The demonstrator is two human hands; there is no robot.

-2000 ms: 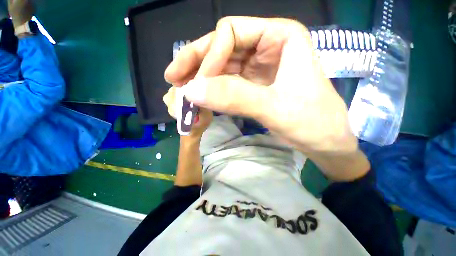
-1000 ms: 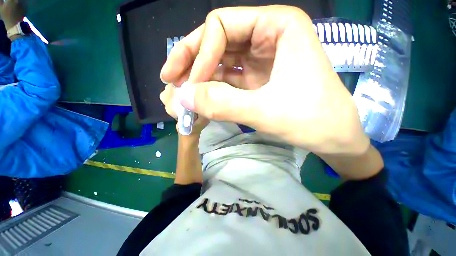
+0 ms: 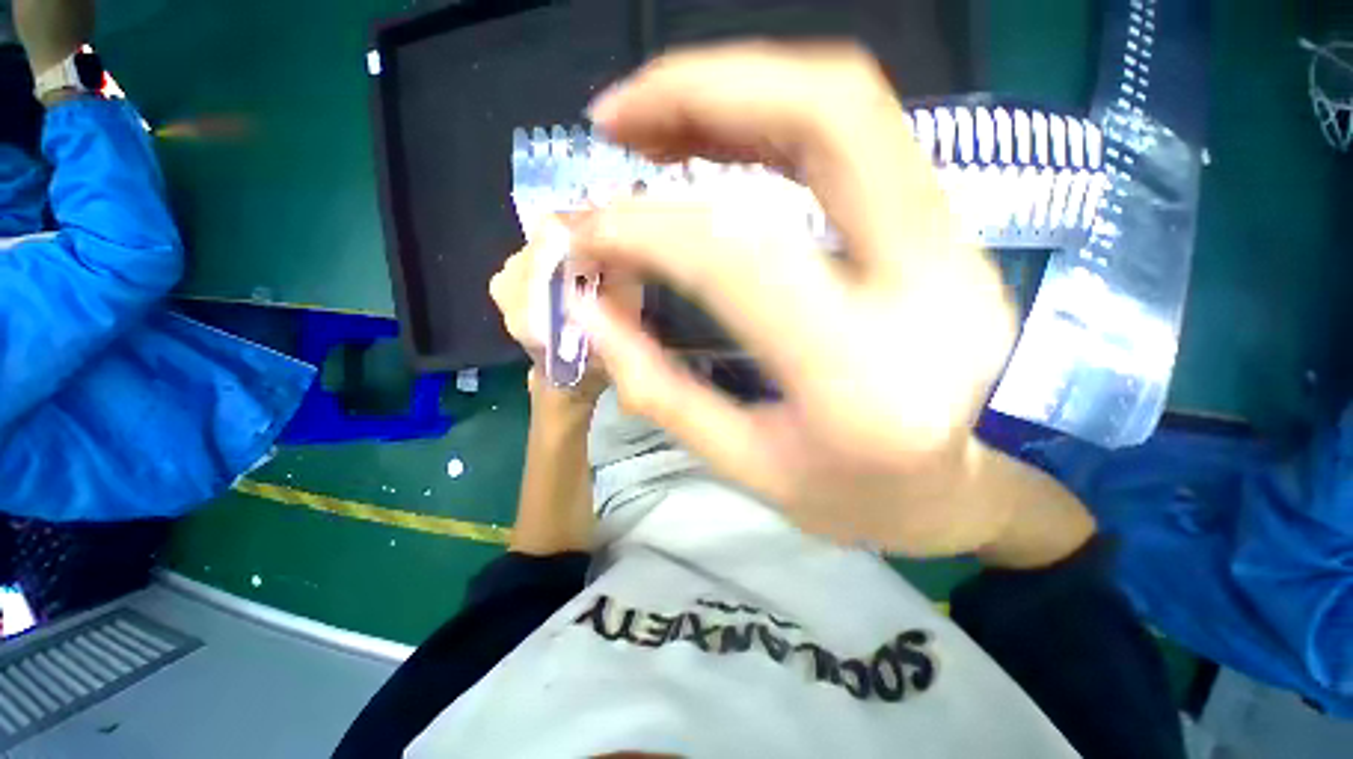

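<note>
My left hand [image 3: 519, 304] is closed round a light bar [image 3: 568, 329], whose narrow rounded end with a pale rim faces the camera. The rest of the bar is hidden. My right hand [image 3: 876, 341] is large and blurred, close to the camera, with fingers spread and no object seen in it. Its thumb tip overlaps the bar's end; contact cannot be told. A shiny carrier strip [image 3: 1016, 171] with rows of slots lies behind my right hand and shows again left of it, over the tray.
A black tray [image 3: 389, 193] with a divider is on the green bench. A second clear-silver strip [image 3: 1105, 334] lies at right. A blue-sleeved person [image 3: 104, 282] is at left, more blue cloth [image 3: 1246, 519] at right. White wire [image 3: 1331, 97] is at the upper right.
My right hand has opened from its pinch at the bar's end, and its fingers have spread. More of the carrier strip shows behind it. My left hand still holds the bar.
</note>
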